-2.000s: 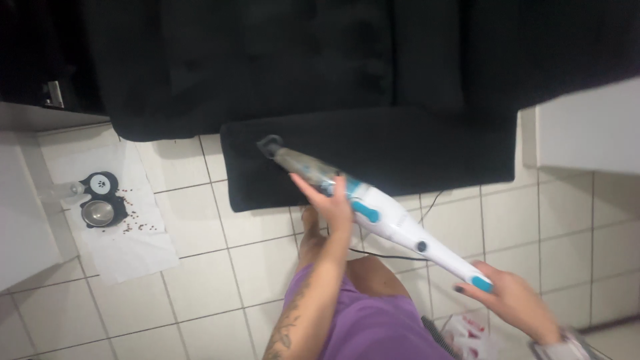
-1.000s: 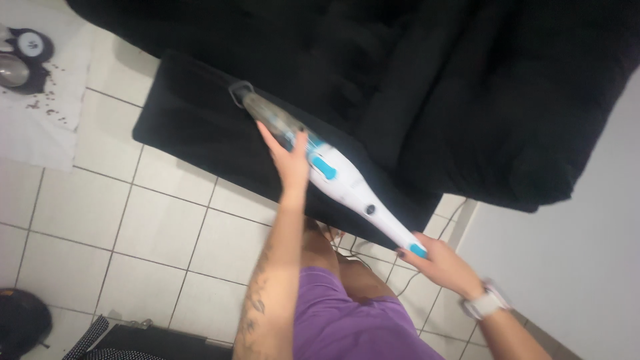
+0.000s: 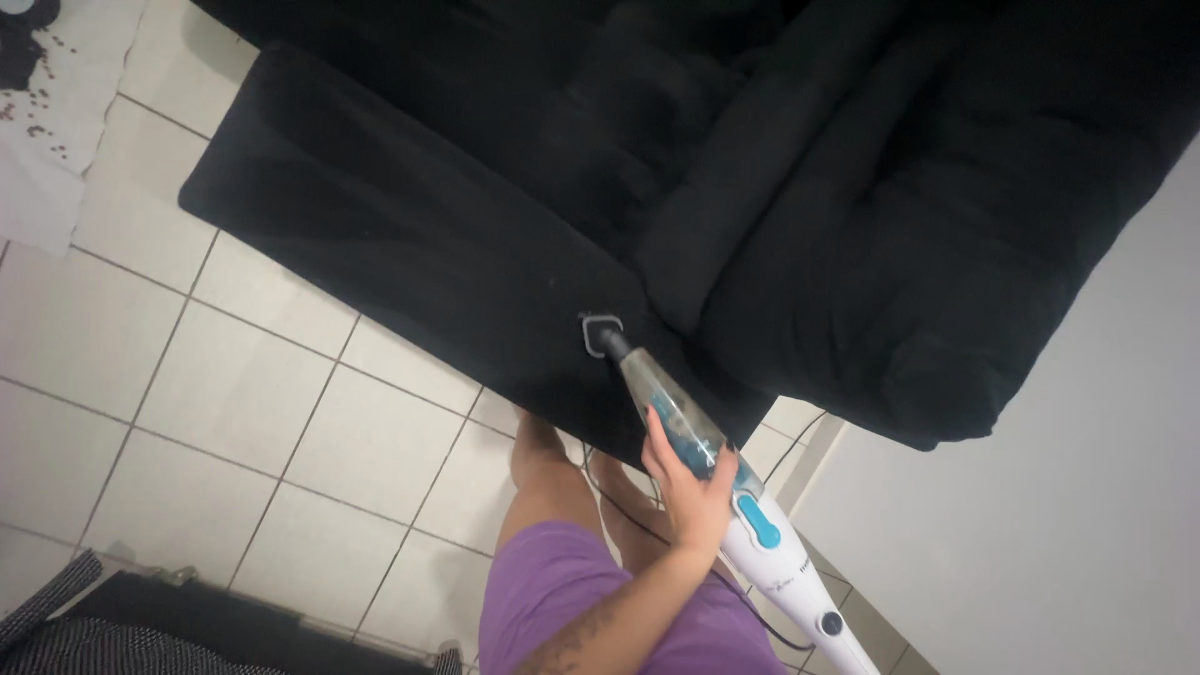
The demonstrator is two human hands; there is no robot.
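A white and blue handheld vacuum cleaner (image 3: 773, 562) slants from the lower right towards the middle of the view. My left hand (image 3: 691, 487) is closed around its clear dust container (image 3: 689, 427). The small framed nozzle (image 3: 602, 335) is at the black padded seat section (image 3: 394, 244) of the sofa, near its inner seam. The rear end of the vacuum runs out of the bottom edge, and my right hand is not in view.
Black sofa cushions (image 3: 872, 253) fill the top and right. A white wall (image 3: 1050, 450) stands at the right. A cord (image 3: 628, 511) passes by my feet. Scattered pellets lie on a white sheet (image 3: 47, 187) at the left; a black woven chair (image 3: 159, 628) is lower left.
The nozzle has moved right along the black section, from its left part. My right hand, seen earlier on the vacuum's rear handle, has left the view. The view has shifted to the right.
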